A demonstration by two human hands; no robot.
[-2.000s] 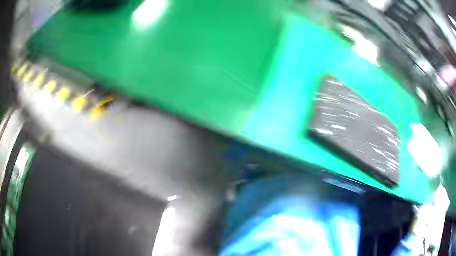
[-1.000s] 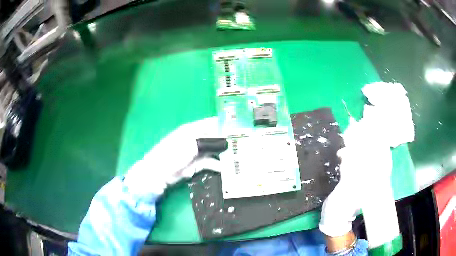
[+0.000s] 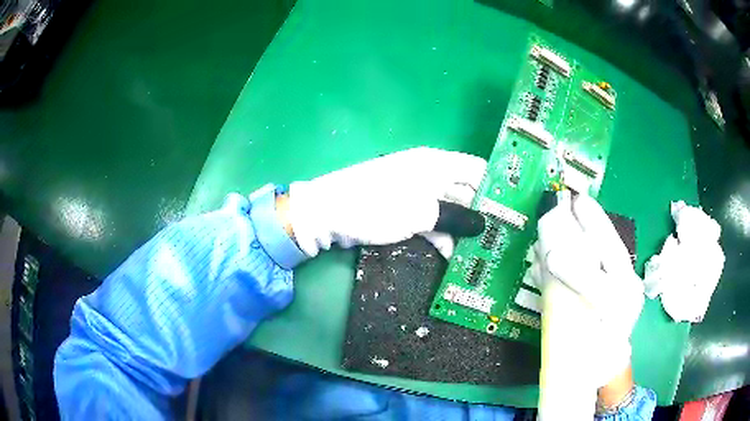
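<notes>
A green circuit board [image 3: 510, 185] with cream connectors lies tilted on the black foam pad [image 3: 403, 329], its far end reaching past the pad. My left hand [image 3: 395, 197], in a white glove with a black finger sleeve, grips the board's left edge. My right hand [image 3: 596, 279], in a white glove, holds the pale glue syringe [image 3: 567, 353] with its front end down at the middle of the board. The needle tip is very small and partly hidden. The dark block on the board is mostly hidden by my right hand.
A crumpled white cloth [image 3: 691, 263] lies right of the pad. The pad rests on a lighter green mat [image 3: 362, 90] over a glossy dark-green bench top [image 3: 107, 156]. A red edge [image 3: 706, 411] shows at the bottom right.
The board now leans to the right in view. My right hand has moved left from beside the cloth onto the board, bringing the syringe over it. My left hand stays at the board's left edge.
</notes>
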